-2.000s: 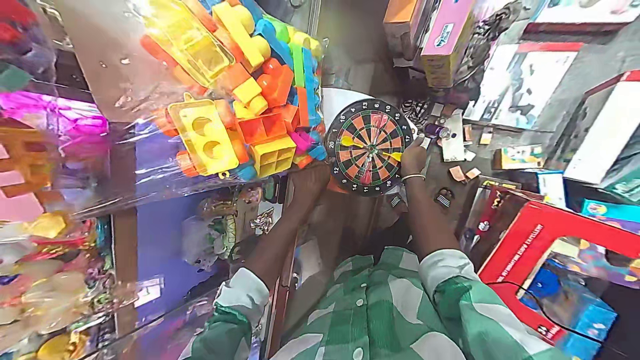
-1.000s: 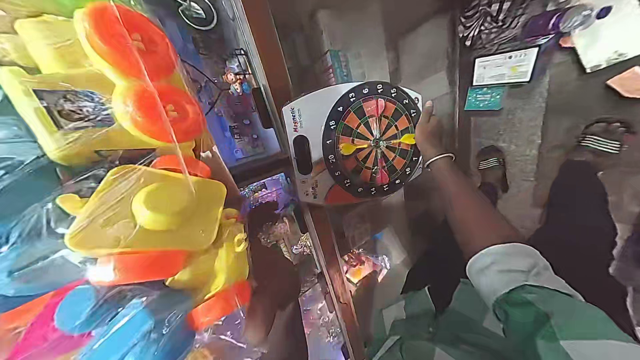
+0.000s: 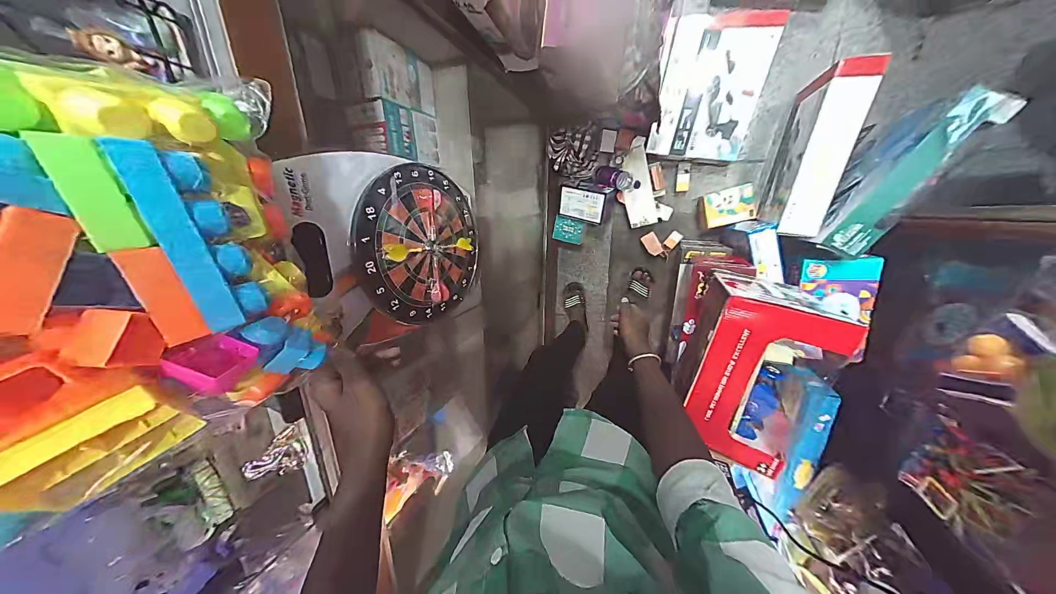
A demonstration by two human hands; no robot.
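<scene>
My left hand [image 3: 351,392] is raised at the left, against the lower edge of a clear plastic bag of colourful toy building blocks [image 3: 173,239]; whether its fingers grip the bag or the card beside it cannot be told. Just above that hand, a magnetic dartboard [image 3: 417,243] on a white backing card [image 3: 318,186] stands in the shelf space, with yellow and red darts on its face. My right hand [image 3: 634,328] hangs low over the floor near my sandalled feet, a bracelet at the wrist, and no object shows in it.
Boxed toys [image 3: 412,132] fill the shelf behind the dartboard. On the right are a red window box [image 3: 726,363], a tall white box [image 3: 833,148] and a teal package [image 3: 924,177]. Small cartons and a purple-capped bottle [image 3: 615,177] lie on the floor ahead. Sandals [image 3: 575,301] show below.
My right hand was at the dartboard's right edge in both earlier frames; it has let go and moved down to the right. The dartboard now stands at the left. The view has shifted strongly.
</scene>
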